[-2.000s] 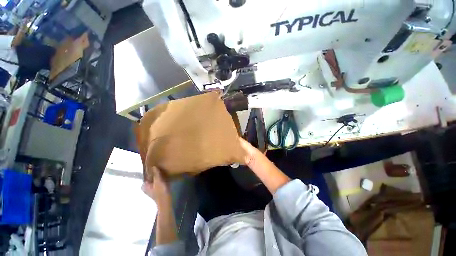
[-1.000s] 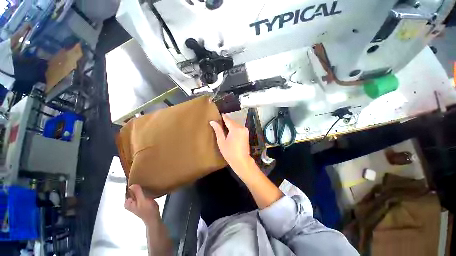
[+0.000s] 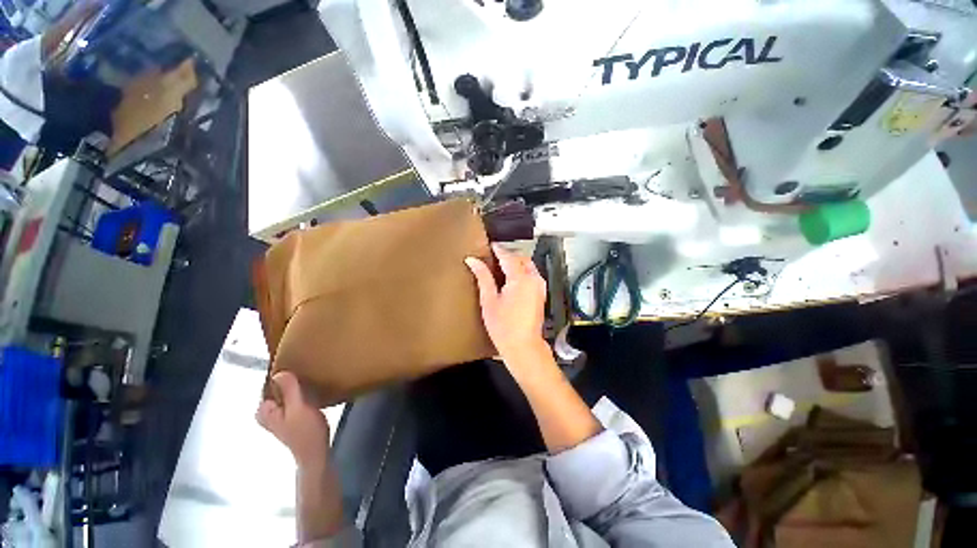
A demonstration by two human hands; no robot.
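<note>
A tan-brown bag body panel (image 3: 380, 300) lies in front of the white sewing machine (image 3: 686, 64), with its upper right corner at the presser foot and needle area (image 3: 495, 150). My left hand (image 3: 291, 415) grips the panel's lower left corner, fingers partly hidden by it. My right hand (image 3: 512, 300) lies on the panel's right edge, thumb and fingers on top near the needle area. Layered folds show along the panel's left edge. The needle point itself is too small to make out.
Dark green-blue scissors (image 3: 607, 287) and a bright green spool (image 3: 835, 222) lie on the machine table. A grey-topped side table (image 3: 321, 139) stands behind left, a long white board (image 3: 230, 450) lower left. Brown pieces (image 3: 841, 482) lie lower right. Blue crates (image 3: 134, 230) stand far left.
My right hand has moved from the panel's lower right edge up onto its right side near the needle. The panel's left end is lower and farther left than two seconds ago.
</note>
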